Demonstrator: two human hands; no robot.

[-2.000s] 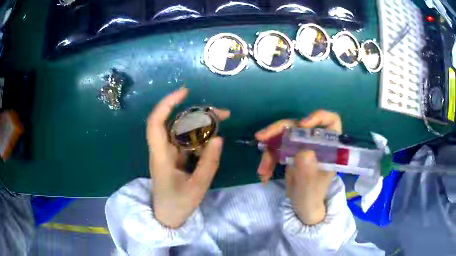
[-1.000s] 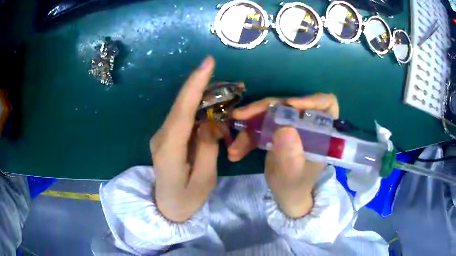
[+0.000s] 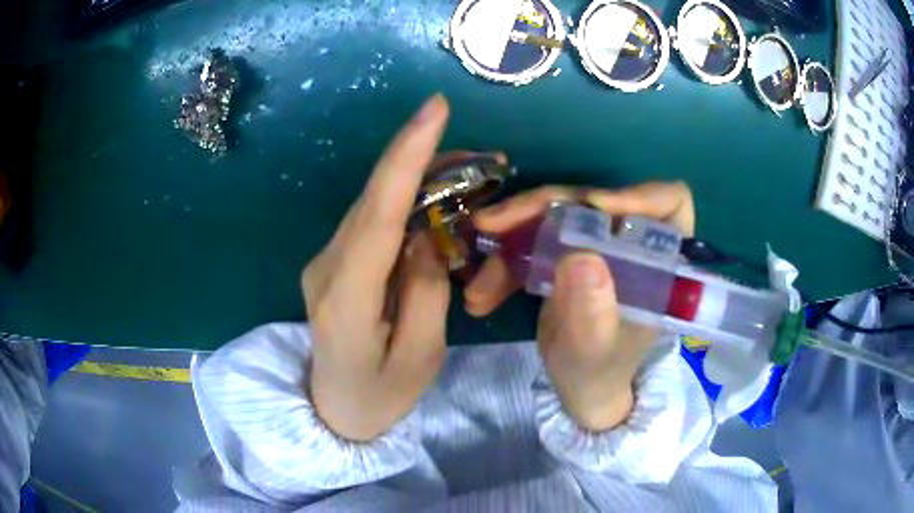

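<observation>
My left hand (image 3: 373,291) is bare and holds a watch case (image 3: 459,187) tilted up on its edge, with its orange-gold flex cable showing below the ring. My right hand (image 3: 591,301) holds the glue syringe (image 3: 631,269), a fat clear barrel with red-pink contents, a red band and a green-wrapped end. The syringe's front end points left and is close to the lower side of the case. The needle tip is hidden or too blurred to tell whether it touches the case.
Several watch cases (image 3: 622,44) lie in a row at the back right. Small metal parts (image 3: 207,103) are heaped at the left. A white parts plate (image 3: 868,140) with a thin tool on it is at the right. An air hose (image 3: 860,355) runs right from the syringe. A black tray edge shows at the back.
Since two seconds ago, my left hand has tilted the case up and the syringe has come left to it. In the last second, the hands have barely moved; the view has shifted slightly.
</observation>
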